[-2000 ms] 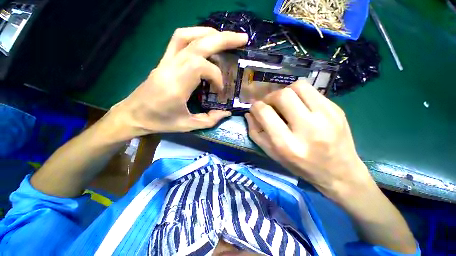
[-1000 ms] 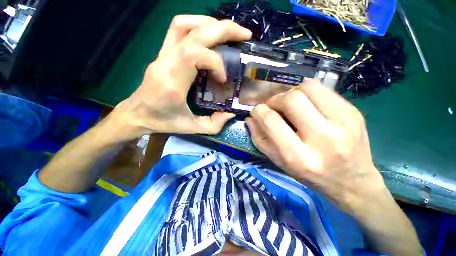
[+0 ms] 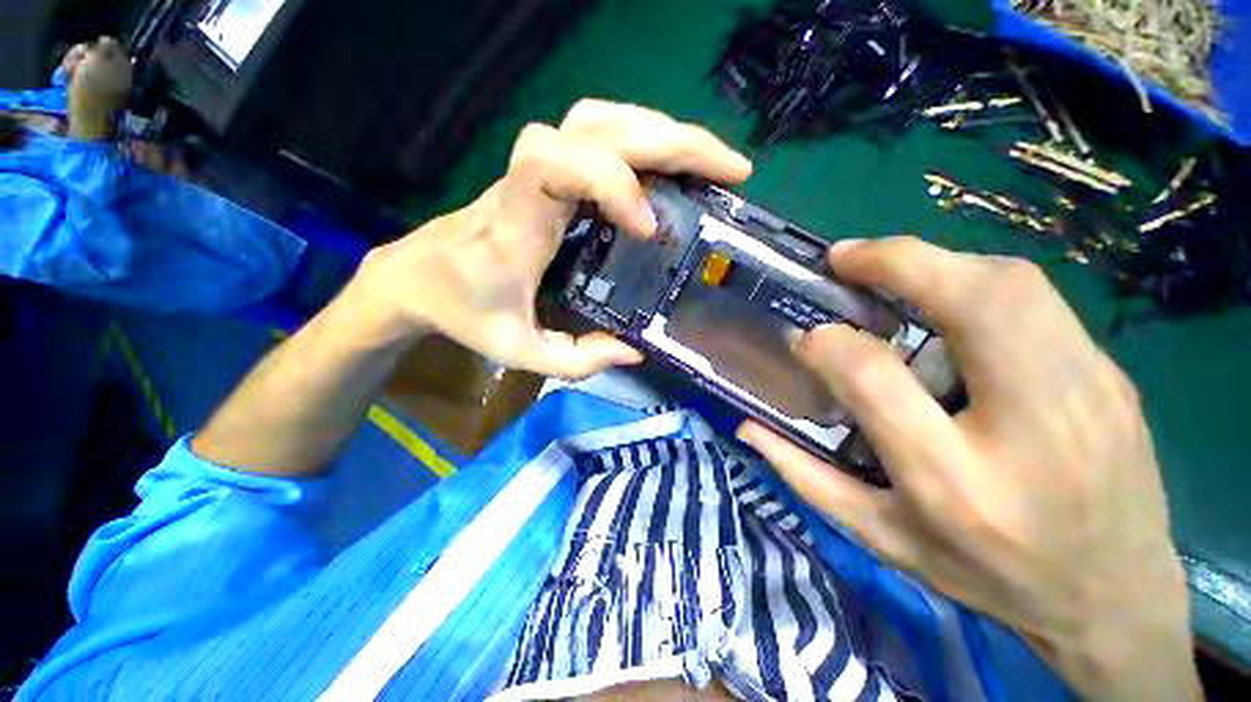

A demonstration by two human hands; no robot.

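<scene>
A phone frame (image 3: pixel 748 322) is held tilted between both hands, its open back with pale inner panel and white strips facing up. A small orange flex cable (image 3: pixel 716 269) shows inside it. My left hand (image 3: pixel 508 254) grips the left end, fingers on the top edge and thumb on the bottom edge. My right hand (image 3: pixel 981 425) grips the right end, with a finger on the top edge, a fingertip over the inner panel and the thumb at the lower edge. Whether a small part is between my fingers cannot be seen.
Gold side keys (image 3: pixel 1070 167) lie loose on the green mat (image 3: pixel 617 69) between two black piles (image 3: pixel 823 62). A blue bin (image 3: pixel 1221 113) of gold pieces is cut off at the top right. A black phone tray (image 3: pixel 371 89) lies at left. Another person's blue sleeve (image 3: pixel 124 226) shows far left.
The view has shifted left. The phone frame now slants down to the right. My right hand has gone from its lower edge to around its right end, its fingers spread wider.
</scene>
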